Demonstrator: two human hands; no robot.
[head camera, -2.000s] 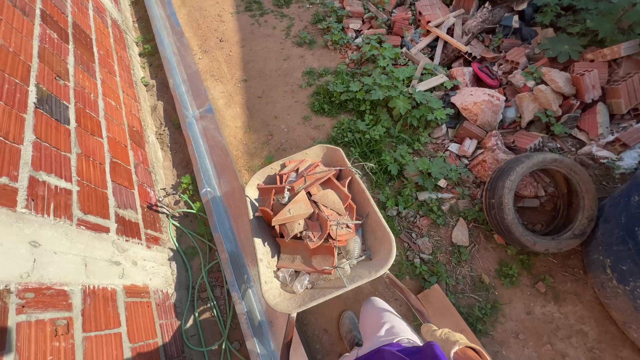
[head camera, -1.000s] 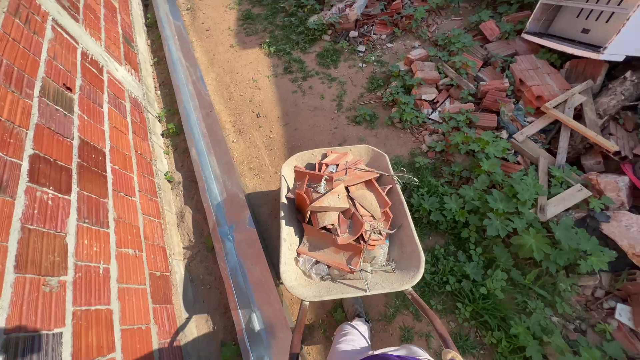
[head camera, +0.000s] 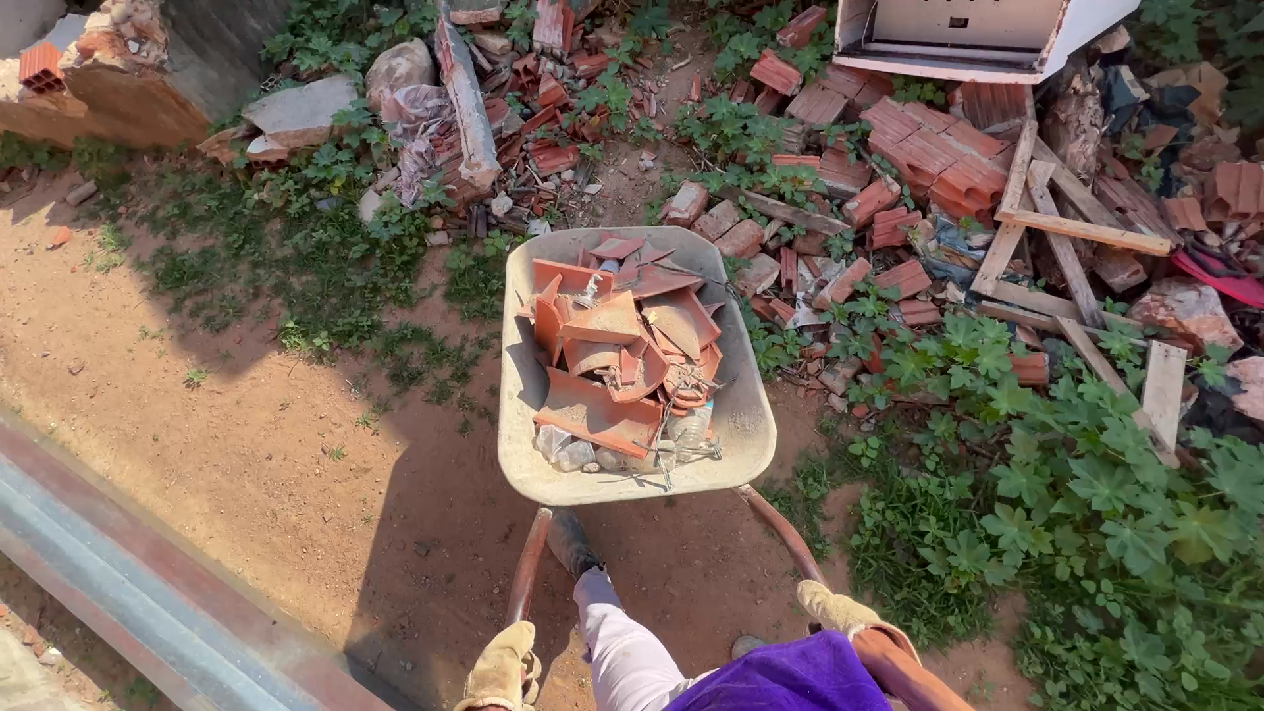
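Observation:
A pale wheelbarrow tray (head camera: 526, 434) holds broken terracotta tile pieces (head camera: 602, 410), a clear plastic bottle (head camera: 691, 430) and bits of wire. Two reddish-brown handles run back from it toward me. My left hand (head camera: 504, 667), in a tan work glove, is closed around the end of the left handle (head camera: 529, 568). On the right handle (head camera: 785, 533) my right hand (head camera: 839, 610), gloved the same way, is closed too; its fingers are partly hidden. My booted foot stands between the handles, just behind the tray.
Ahead and to the right lies a heap of broken hollow bricks (head camera: 933, 158) with wooden slats (head camera: 1066, 237) and a white metal box (head camera: 948, 59). Leafy plants (head camera: 1116, 494) grow at the right. A long metal beam (head camera: 128, 573) lies at lower left, and a broken wall chunk (head camera: 138, 79) stands at upper left.
The view has turned to the right, and the brick wall at left has left it. The wheelbarrow now faces the rubble, its load unchanged. Both gloved hands have come into clear view on the handles.

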